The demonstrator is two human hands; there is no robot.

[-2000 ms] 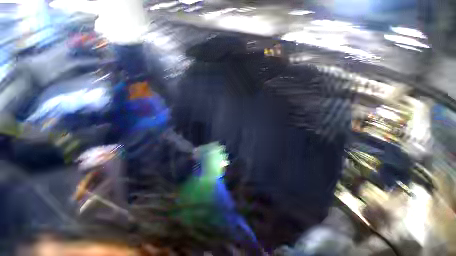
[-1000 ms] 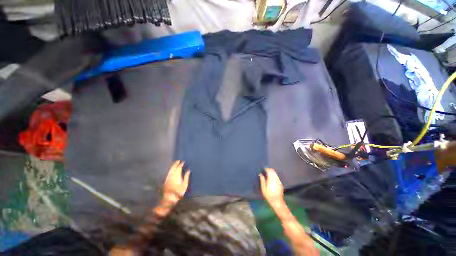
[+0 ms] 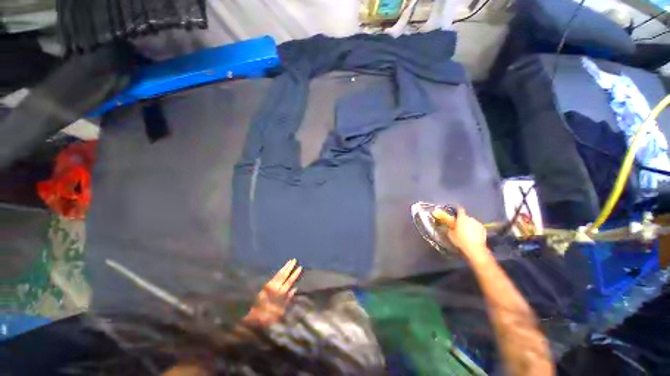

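Observation:
Dark navy trousers (image 3: 308, 220) lie on the grey padded table (image 3: 169, 198), the upper part smooth near the front edge and the legs running to the far edge, one folded back. My left hand (image 3: 279, 288) rests at the near edge of the trousers, fingers together and extended, with no object seen in it. My right hand (image 3: 463, 231) is closed on the orange-brown handle of the silvery steam iron (image 3: 430, 226), which is on the table to the right of the trousers, not touching them.
A blue bar (image 3: 206, 66) and a small black object (image 3: 156, 121) are at the far left. An iron rest (image 3: 520, 202) is at the right edge, near a yellow hose (image 3: 624, 169). A blue crate (image 3: 624, 268) is lower right; an orange-red bag (image 3: 70, 180) is left.
My right hand has left the trousers' near right corner and taken hold of the iron, which has shifted slightly left. The trousers' legs are rearranged. My left hand is a little lower and further right.

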